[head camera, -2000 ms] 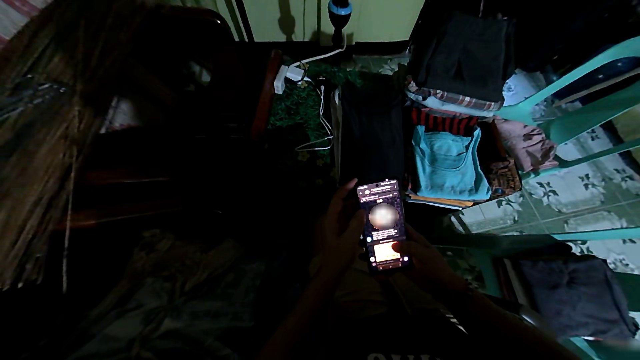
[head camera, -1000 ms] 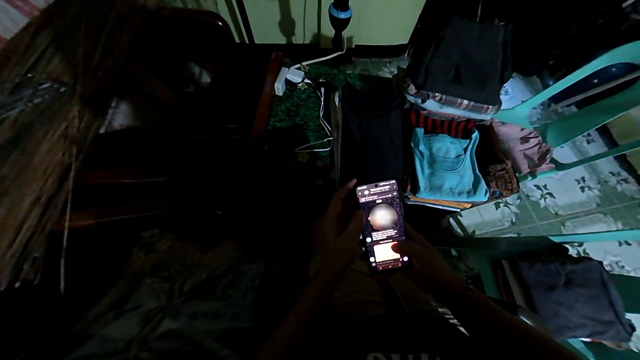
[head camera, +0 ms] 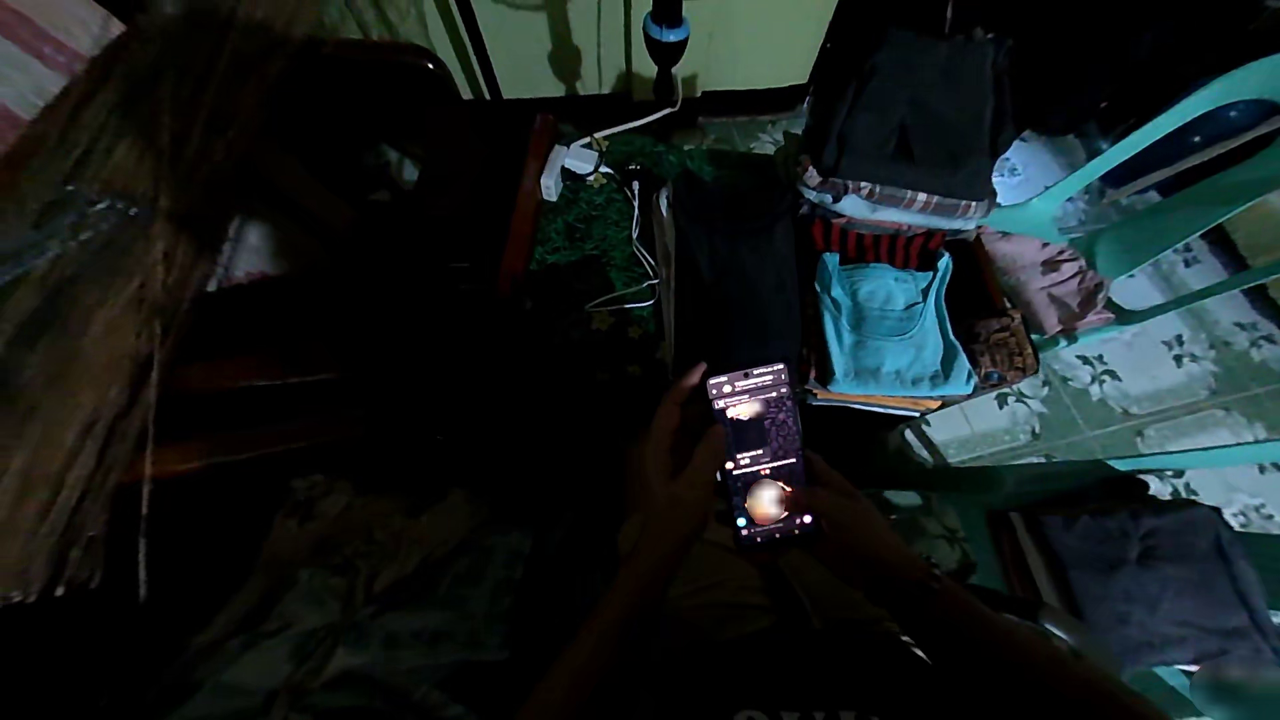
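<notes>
A lit smartphone (head camera: 762, 455) is upright in the lower middle of the head view, its screen bearing writing and pictures. My left hand (head camera: 685, 465) is around its left edge and back, fingertips showing beside the top left corner. At the lower right edge is my right hand (head camera: 835, 505), dark, with its thumb near the screen; whether it also grips the phone is hard to tell. Beyond the phone lie folded dark clothes (head camera: 735, 270), and a folded turquoise tank top (head camera: 885, 325) is to their right.
Dark folded trousers (head camera: 910, 115) top a clothes stack at the back. Green plastic chairs (head camera: 1150, 175) stand right, one bearing dark folded cloth (head camera: 1150, 570). A white plug adapter (head camera: 553, 172) with cables lies on a green mat (head camera: 590, 235). A straw broom (head camera: 80, 400) hangs at left.
The content on the phone screen has shifted: the round picture that was near its upper part is now near the bottom. Both hands have stayed at the phone.
</notes>
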